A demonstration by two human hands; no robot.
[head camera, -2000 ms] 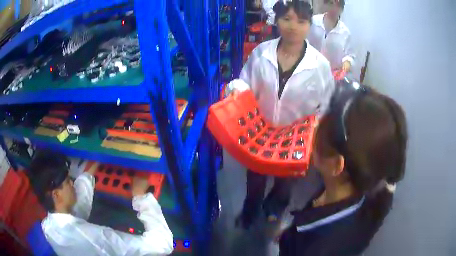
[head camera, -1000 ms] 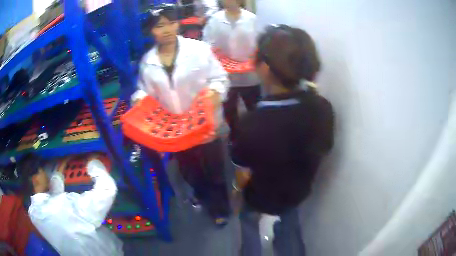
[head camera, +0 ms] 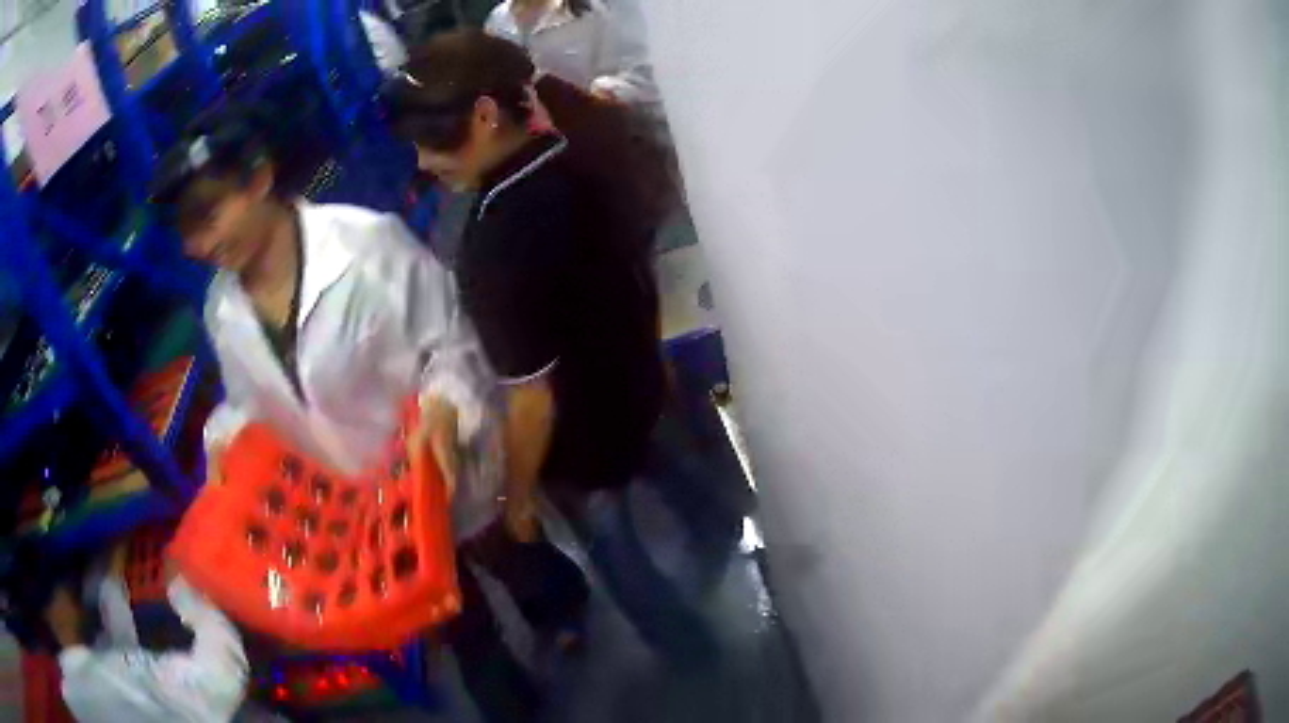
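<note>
Neither of my hands is in view. Nearest in front of me, a red-orange compartment tray (head camera: pixel 332 544) is held by a person in a white jacket. It is tilted and shows rows of dark round spots in its grid; blur hides what they are. A small piece of a dark red thing (head camera: pixel 1223 702) shows at the bottom right edge; it is cut off and I cannot tell what it is.
A person in a dark shirt (head camera: pixel 566 297) stands behind the tray carrier. Another white-clad person is at the top, one low at left. A blue rack (head camera: pixel 88 346) with a pinkish paper sheet (head camera: pixel 64 113) is left. A pale wall (head camera: pixel 961 311) fills the right.
The view has swung right. The tray and its carrier have come nearer and sit lower left. The dark-shirted person has moved left, behind the carrier. The wall fills more of the picture.
</note>
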